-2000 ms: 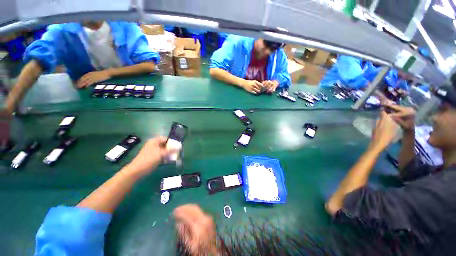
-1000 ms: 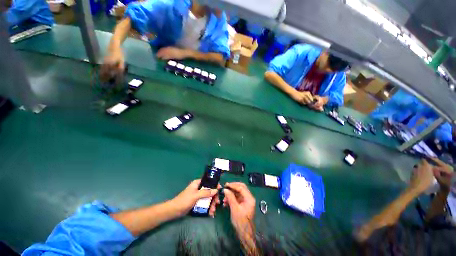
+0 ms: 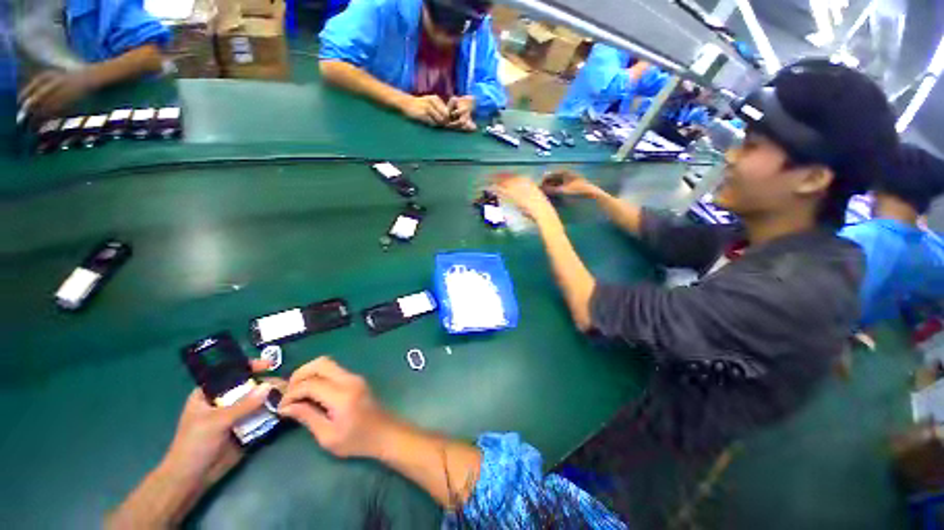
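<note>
My left hand (image 3: pixel 202 440) holds a black phone handset (image 3: pixel 219 364) with a white rectangle, tilted, its black end pointing up and away. My right hand (image 3: pixel 336 406) pinches a small dark oval part (image 3: pixel 273 400) at the handset's right edge. Just beyond lies a pale ring part (image 3: pixel 271 357). Two handsets lie flat on the green bench: one (image 3: pixel 300 322) beyond my hands, the other (image 3: pixel 400 311) against the left side of the blue parts bin (image 3: pixel 440 271). The bin holds white pieces. A pale oval ring (image 3: pixel 415 359) lies in front of it.
Handsets lie on the green belt (image 3: pixel 259 223), one (image 3: pixel 93 274) at the left, others (image 3: pixel 405 222) in the middle. A neighbour in grey (image 3: pixel 714 300) sits at the right, a hand at a belt handset (image 3: pixel 492 211). Workers in blue smocks sit opposite, one beside a handset row (image 3: pixel 109 126).
The view has swung right. Both hands remain at the handset, and the dark oval part now shows at my right fingertips. The neighbour's arm has reached over the belt to a handset.
</note>
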